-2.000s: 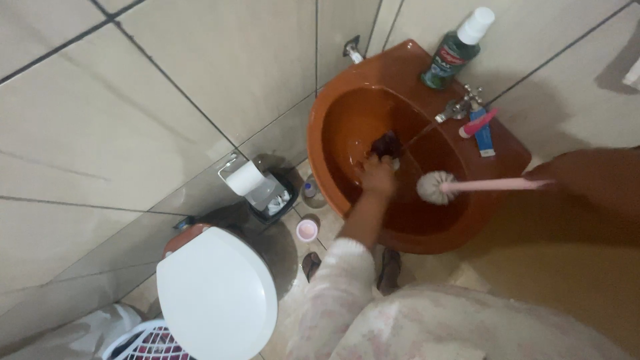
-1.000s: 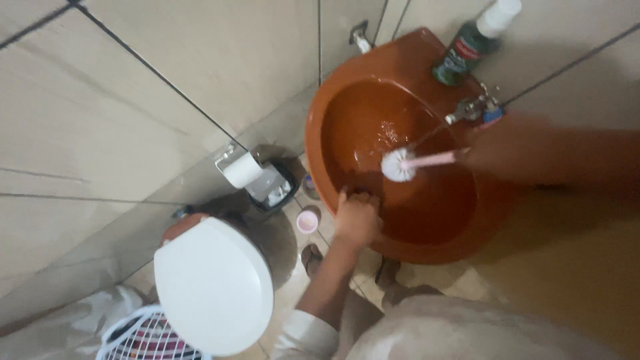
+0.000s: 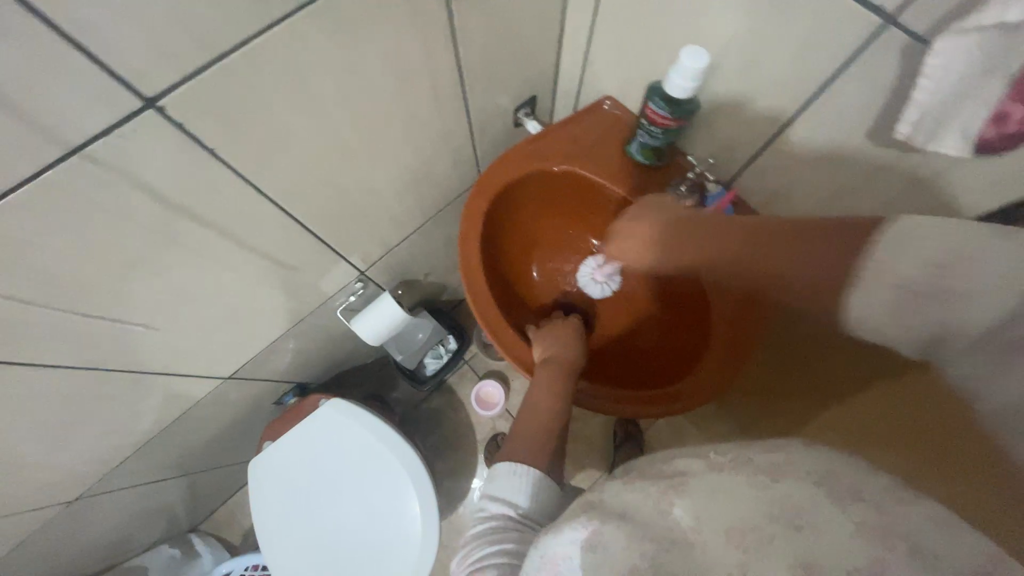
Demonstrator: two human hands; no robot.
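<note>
A brown ceramic washbasin (image 3: 528,240) hangs in the corner, its bowl wet. My right hand (image 3: 652,236), blurred, is shut on a toilet brush (image 3: 599,277); the white round bristle head is over the bowl and its pink handle is mostly hidden by the hand. My left hand (image 3: 560,340) reaches over the near rim into the bowl, fingers bent at a dark thing (image 3: 578,310) that is mostly covered; whether it is gripped does not show. Behind my right hand are a metal tap (image 3: 694,180) and a blue tube with a pink item (image 3: 720,202).
A green mouthwash bottle (image 3: 662,108) stands on the basin's back ledge. At the left are a toilet with its white lid (image 3: 344,496) down, a toilet paper roll (image 3: 378,318), a black waste bin (image 3: 456,320) and a pink round container (image 3: 488,398). A towel (image 3: 948,88) hangs at right.
The brush was at the basin's right side two seconds ago and has moved left over the bowl. The dark thing, earlier farther up in the bowl with my left hand at it, is now lower.
</note>
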